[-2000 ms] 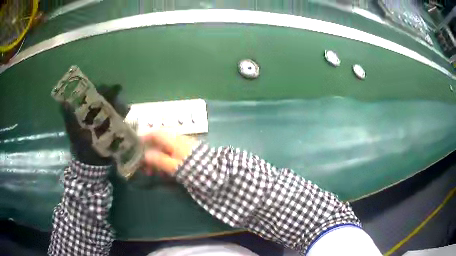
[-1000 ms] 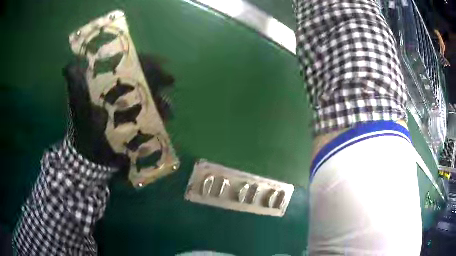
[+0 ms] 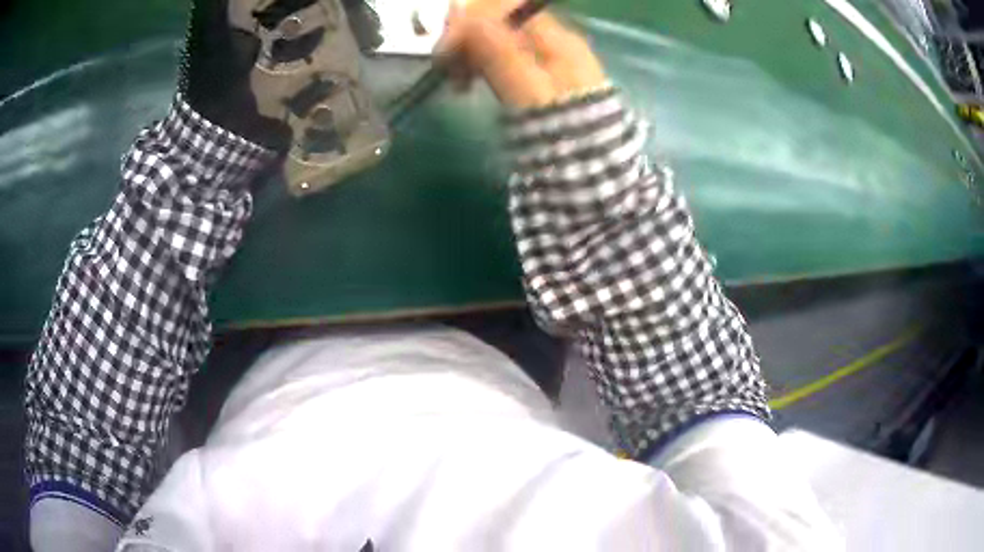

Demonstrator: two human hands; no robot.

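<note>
My left hand (image 3: 221,70), in a black glove, holds the metal frame plate (image 3: 335,140) by its left side; the top of both is cut off by the frame's upper edge. The plate is silver-beige with large cutouts. My bare right hand (image 3: 518,49) is blurred and grips a thin dark pen-like tool (image 3: 419,95), whose lower end points down-left towards the plate's right edge. Whether the tip touches the plate cannot be told. Part of the pale fixture plate (image 3: 405,27) shows between my hands at the top edge.
Small silver round parts (image 3: 845,67) lie on the green bench (image 3: 755,162) at the upper right. A pale metal strip (image 3: 901,59) curves along the far right. The bench's near edge runs across mid-frame, with grey floor and a yellow line (image 3: 847,377) at right.
The view has tilted down to my lap. My right arm has come back from the far right, and my right hand now holds the thin tool. My left hand still holds the frame plate.
</note>
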